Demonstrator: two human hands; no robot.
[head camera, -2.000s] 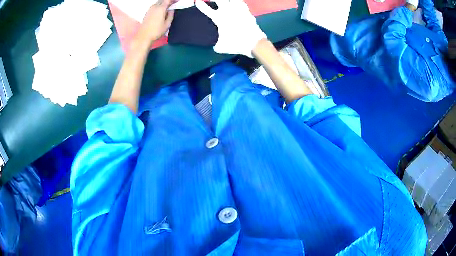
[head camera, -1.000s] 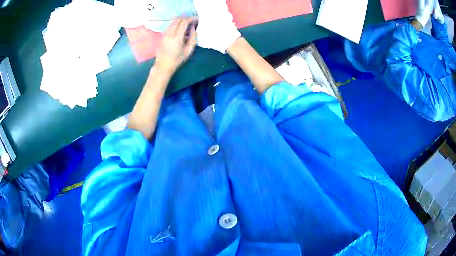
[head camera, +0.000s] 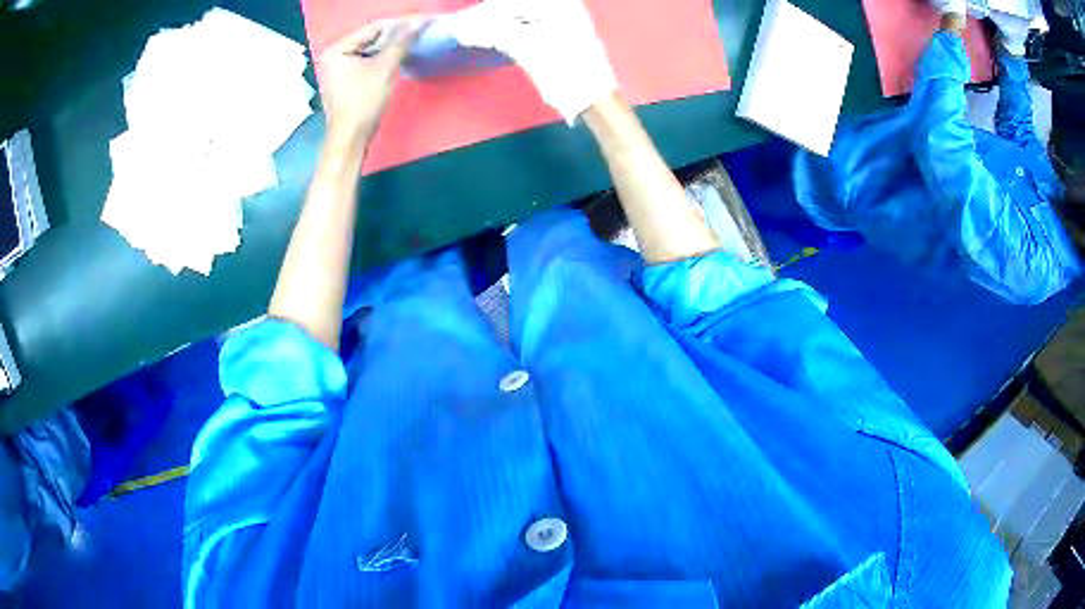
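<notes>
My bare left hand (head camera: 367, 74) and my white-gloved right hand (head camera: 547, 50) are over the red-pink work mat (head camera: 666, 54), near the top edge. Between them they hold a wrapped device (head camera: 458, 60), a pale grey-blue flat piece with white wrap along its upper side. My left hand grips its left end and my right hand its right end. The dark face of the device does not show. The details at the fingertips are blurred.
A fanned stack of wraps (head camera: 202, 149) lies left of the mat. A white carton (head camera: 795, 74) stands to its right. An open inner tray (head camera: 18, 202) is at the far left. An open brown carton (head camera: 726, 214) is below the bench edge. Another person in a blue smock (head camera: 999, 179) works at right.
The black slab seen two seconds ago is now covered in pale wrap. My hands have moved apart with it between them. More of the mat shows as the view has shifted.
</notes>
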